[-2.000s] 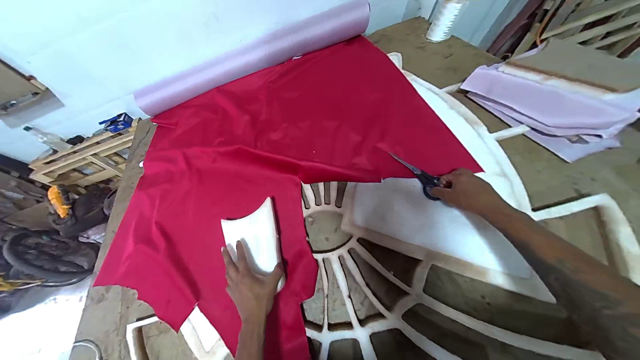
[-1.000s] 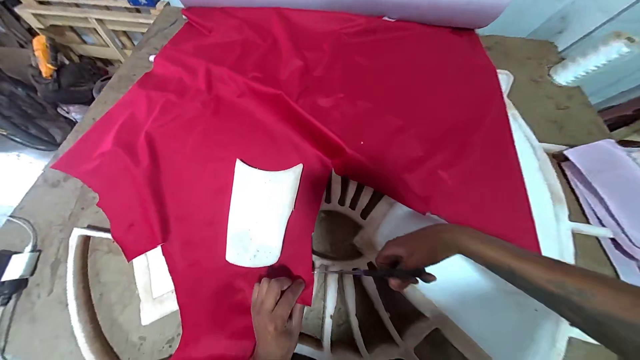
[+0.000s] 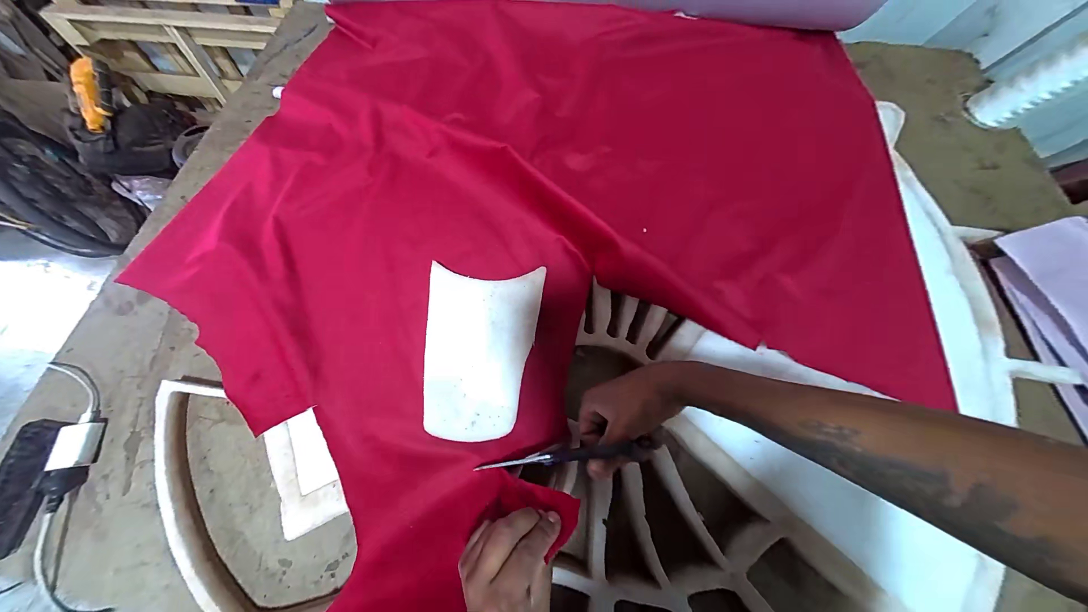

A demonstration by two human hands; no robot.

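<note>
Red fabric (image 3: 722, 170) lies spread over the table and over part of a pale cut-out frame (image 3: 671, 510). On the fabric rests a white curved-edge template piece (image 3: 483, 357). Below that piece, my right hand (image 3: 625, 416) is closed around the handles of scissors (image 3: 552, 456), whose blades reach into the red fabric from its right edge. My left hand (image 3: 510, 561) grips the fabric's edge just under the blades, its fingers bunching the cloth.
A lavender fabric roll (image 3: 765, 10) lies along the far edge. Folded lavender cloth (image 3: 1054, 280) sits at right, beneath a white spool (image 3: 1028, 89). A curved frame (image 3: 174, 476) and a power strip with plug (image 3: 64, 467) are at left. An orange tool (image 3: 89, 93) is beyond the table.
My left hand has gone from the white piece to the fabric's edge. The scissors have moved from the upper fabric's edge into the cloth below the white piece. The view has shifted.
</note>
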